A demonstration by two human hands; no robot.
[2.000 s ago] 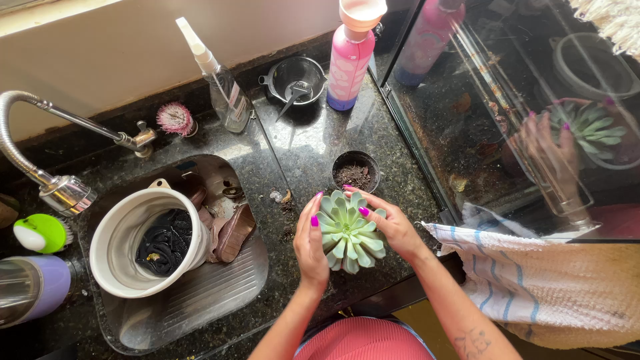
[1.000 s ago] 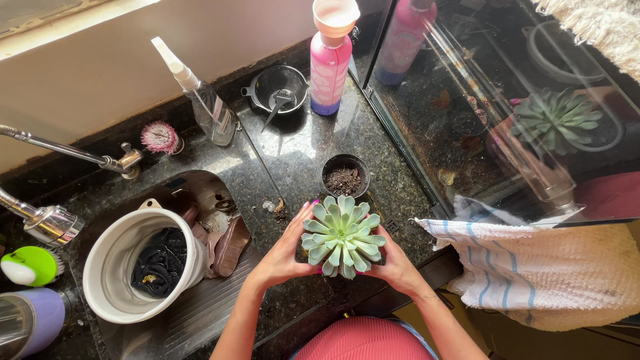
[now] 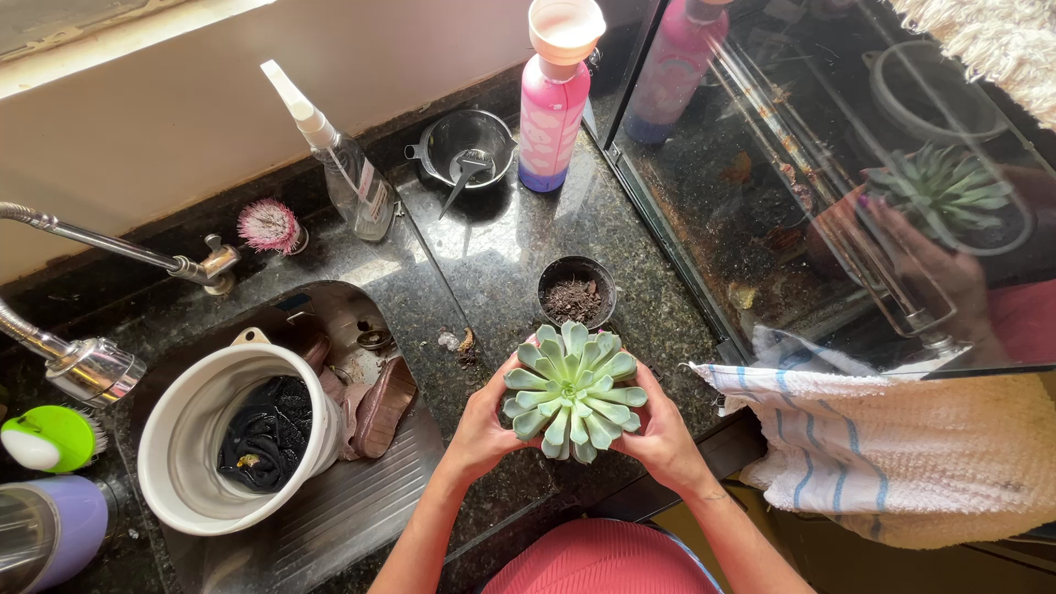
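A pale green rosette succulent (image 3: 575, 392) is held between my two hands near the counter's front edge. My left hand (image 3: 487, 421) grips it from the left and my right hand (image 3: 658, 425) from the right, with most fingertips hidden under the leaves. Whatever base or pot the plant has is covered by the rosette. Just beyond it stands a small black pot (image 3: 577, 290) with dark soil inside.
At left, a steel sink (image 3: 330, 528) holds a whitish bucket (image 3: 157, 462) with dark cloth, beside brown shoes (image 3: 384, 408). Behind stand a spray bottle (image 3: 356, 186), a black bowl (image 3: 421, 153) with a brush and a pink bottle (image 3: 554, 115). A glass-topped stove (image 3: 767, 272) and striped towel (image 3: 858, 437) lie right.
Two seconds ago my hands cupped the succulent's leaves from above, fingertips showing; now they hold it from the sides, lower down. The black soil pot stays on the counter.
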